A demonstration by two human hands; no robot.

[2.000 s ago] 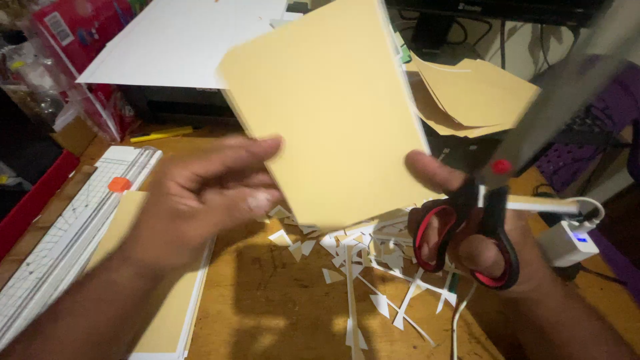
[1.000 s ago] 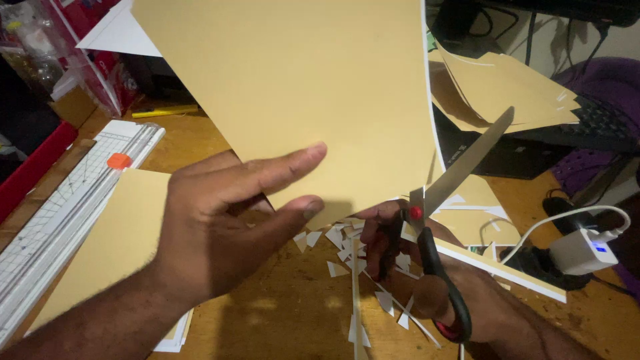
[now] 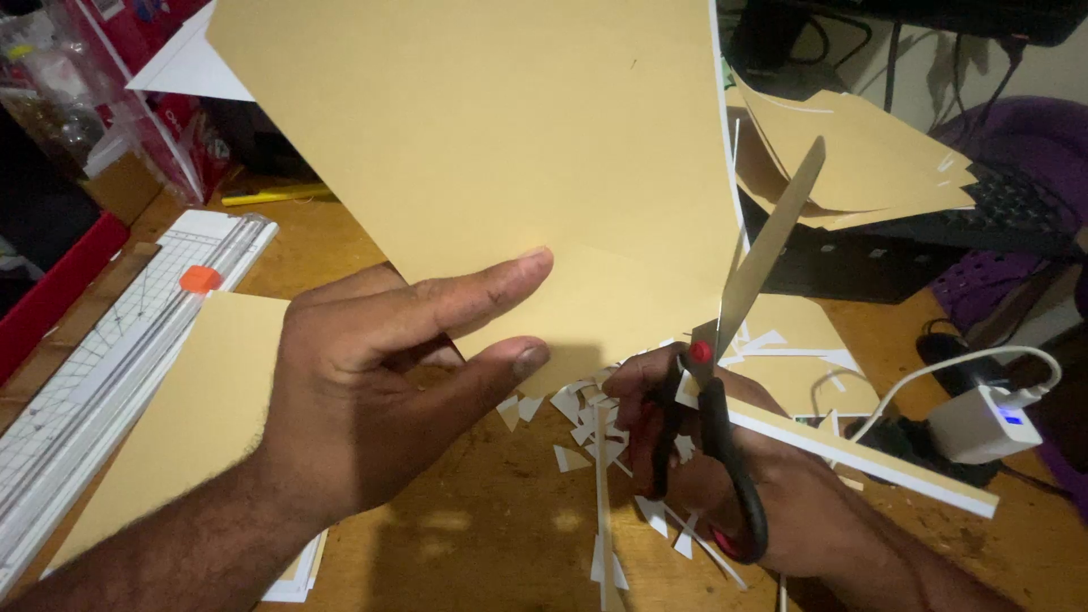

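My left hand (image 3: 399,365) pinches the lower left part of a tan paper sheet (image 3: 510,153) with white along its right edge, thumb and forefinger over its face. Scissors (image 3: 722,382) with black and red handles are in my right hand (image 3: 722,459), their blades parted at the sheet's lower right edge. A narrow tan and white strip (image 3: 867,459) crosses over my right hand. Under the hands, small paper offcuts (image 3: 586,425) and thin strips lie on the wooden table.
A paper trimmer (image 3: 127,365) with an orange slider lies left, tan sheets (image 3: 178,425) beside it. More tan sheets (image 3: 850,161) rest on a black keyboard (image 3: 1020,195) at the right. A white charger (image 3: 982,425) with a cable glows near my right hand.
The scissors have come from the right of the sheet to its lower right edge. My left hand, apart from the sheet's middle earlier, now grips its lower left part.
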